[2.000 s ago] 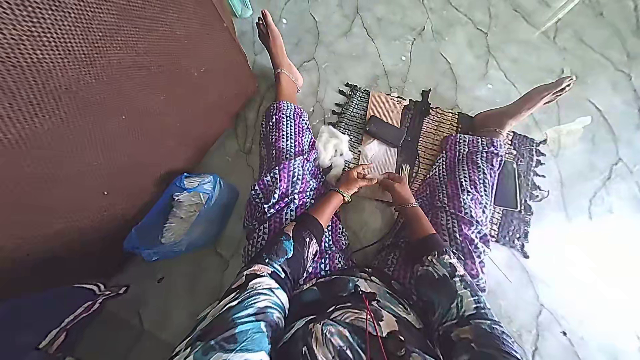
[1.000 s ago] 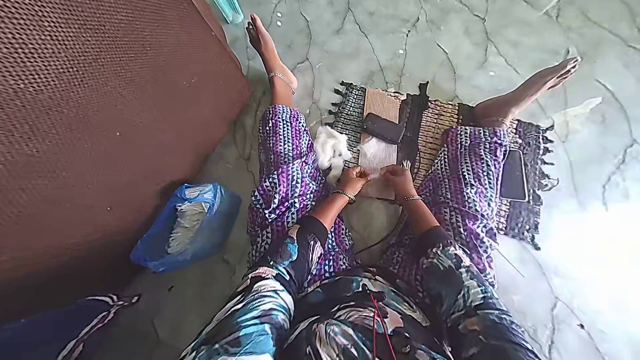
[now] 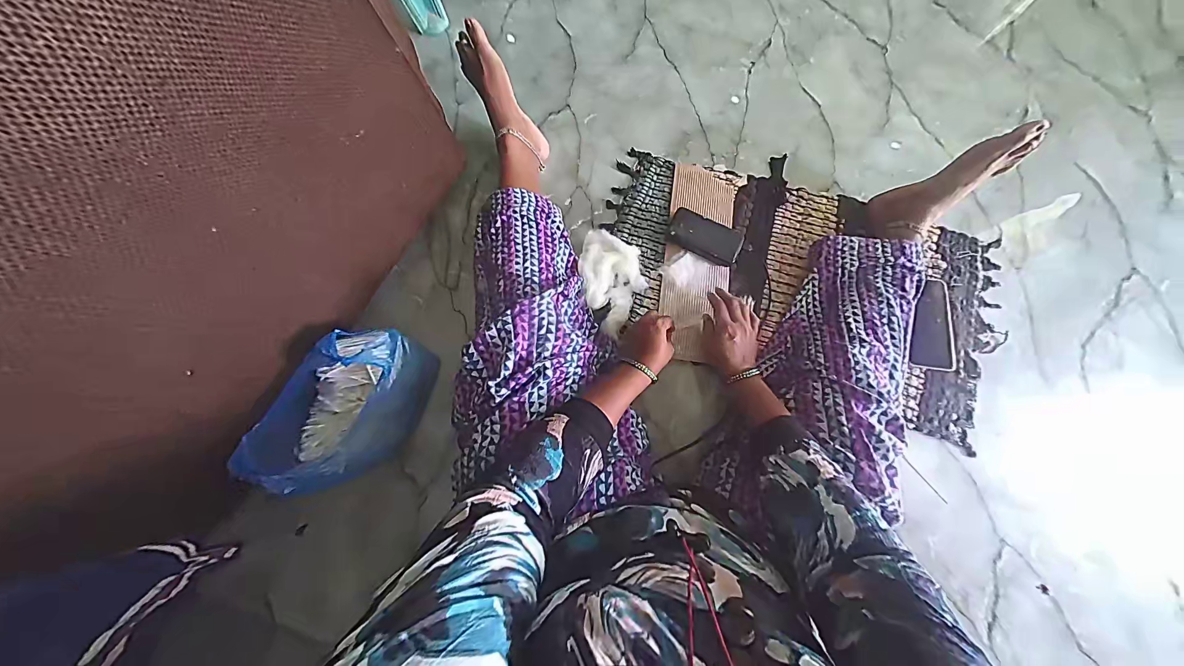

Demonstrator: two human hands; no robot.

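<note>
My left hand (image 3: 649, 340) is curled at the near left edge of a ribbed brown board (image 3: 694, 314); whether its fingers hold anything is hidden. My right hand (image 3: 733, 331) lies on the board's right side with its fingers extended forward, and whether something is under them cannot be seen. A thin tuft of white cotton (image 3: 689, 270) rests on the board between my hands and a dark case-like object (image 3: 705, 237). Just left of the board is a larger heap of white cotton (image 3: 610, 273). Small white tips show beside my right fingertips.
The board lies on a woven fringed mat (image 3: 800, 240) between my outstretched legs. A dark phone-like slab (image 3: 932, 326) is on the mat's right part. A blue plastic bag (image 3: 398, 407) with white strands (image 3: 338, 407) stands left of my leg, near a large brown textured surface (image 3: 213, 222).
My hands were close together at the board's near edge, fingers pinched. Now they are apart, and my right hand has moved forward onto the board with its fingers extended.
</note>
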